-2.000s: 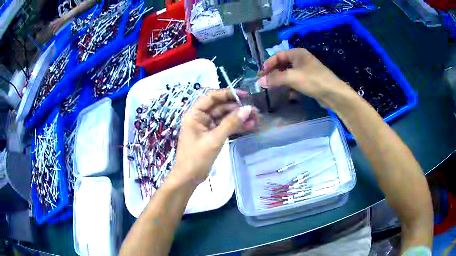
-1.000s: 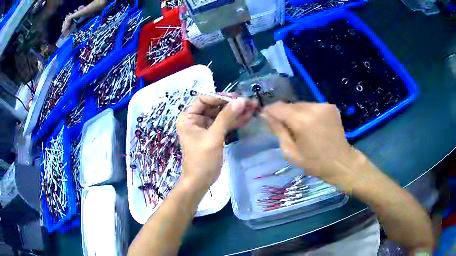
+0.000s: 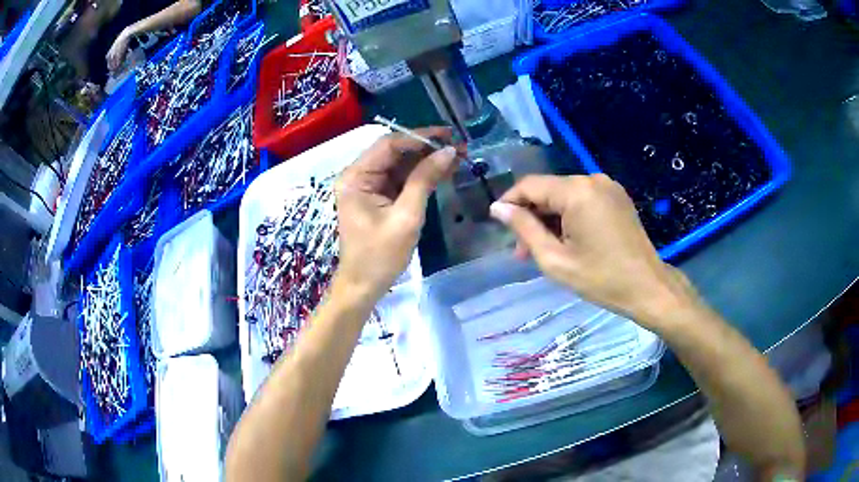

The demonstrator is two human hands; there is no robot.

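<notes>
My left hand (image 3: 391, 202) pinches a thin white piece (image 3: 407, 131) between thumb and fingers. Its reddish end points at the fixture below the press ram (image 3: 447, 94). A small dark ring (image 3: 479, 169) shows at that end, over the grey fixture plate (image 3: 463, 224). My right hand (image 3: 589, 245) is just right of the ring, thumb and index finger close together near a short dark stem; whether they grip it I cannot tell. A clear tub (image 3: 452, 377) with red-and-white pieces (image 3: 537, 367) lies nearest me.
A white tray (image 3: 405, 391) of joined pieces is left of the tub. A blue tray (image 3: 768, 155) of dark rings is right of the press. A red bin (image 3: 316, 127), blue bins (image 3: 132, 400) and two lidded tubs (image 3: 188, 292) are left. Another person's hand (image 3: 120, 49) shows top left.
My left hand has moved up towards the ram with the white piece. My right hand, earlier touching near the left fingertips, has drawn slightly right and apart from them. The view has shifted slightly.
</notes>
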